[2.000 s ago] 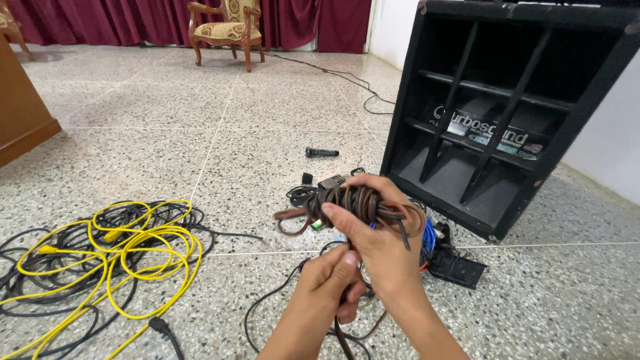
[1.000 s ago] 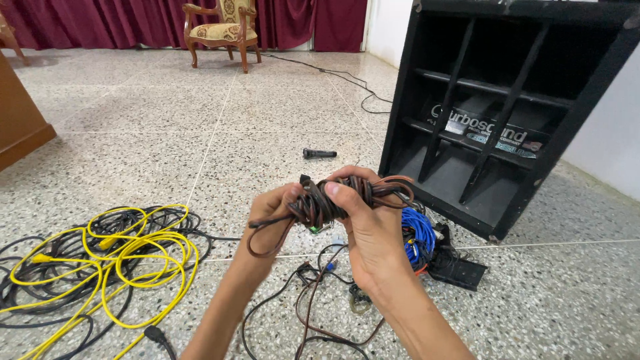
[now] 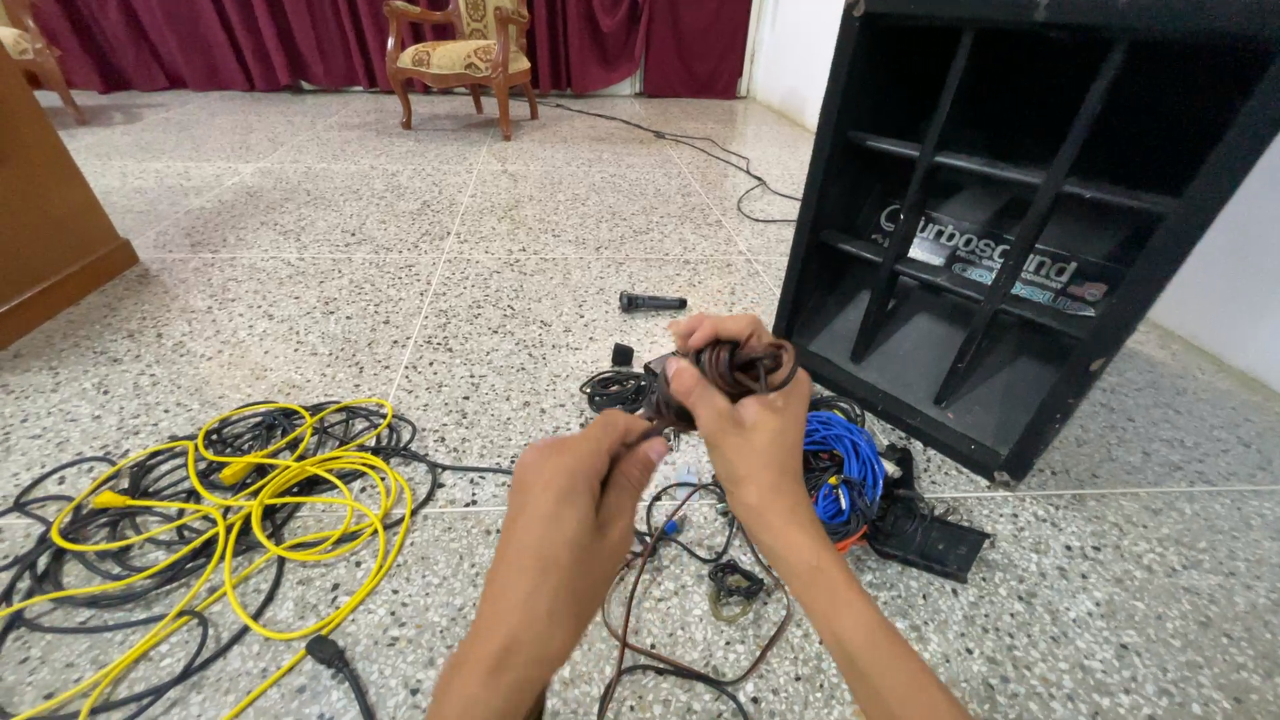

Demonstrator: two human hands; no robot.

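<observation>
A bundle of brown and black cable point(image 3: 740, 368) is gripped in my right hand point(image 3: 745, 430), its fingers wrapped over the top and the thumb on the near side. Just left of it, my left hand point(image 3: 580, 490) pinches a strand of that cable between thumb and fingers. Loose brown cable point(image 3: 628, 610) lies in a loop on the floor below both hands. Behind the hands are a small black cable coil point(image 3: 615, 390) and a partly hidden dark object. A blue cable coil point(image 3: 843, 470) rests right of my right wrist, beside a black device point(image 3: 930, 540).
Yellow cable point(image 3: 300, 500) and black cable lie tangled on the speckled floor at left, near a black plug point(image 3: 325, 650). A black microphone point(image 3: 652, 302) lies ahead. A large black Turbosound speaker cabinet point(image 3: 900, 420) stands right. Farther off are a wooden armchair point(image 3: 460, 58) and wooden furniture point(image 3: 60, 220).
My left hand has come off the left end of the bundle and moved lower, now on a strand. The bundle has turned in my right hand, from lying crosswise to more end-on.
</observation>
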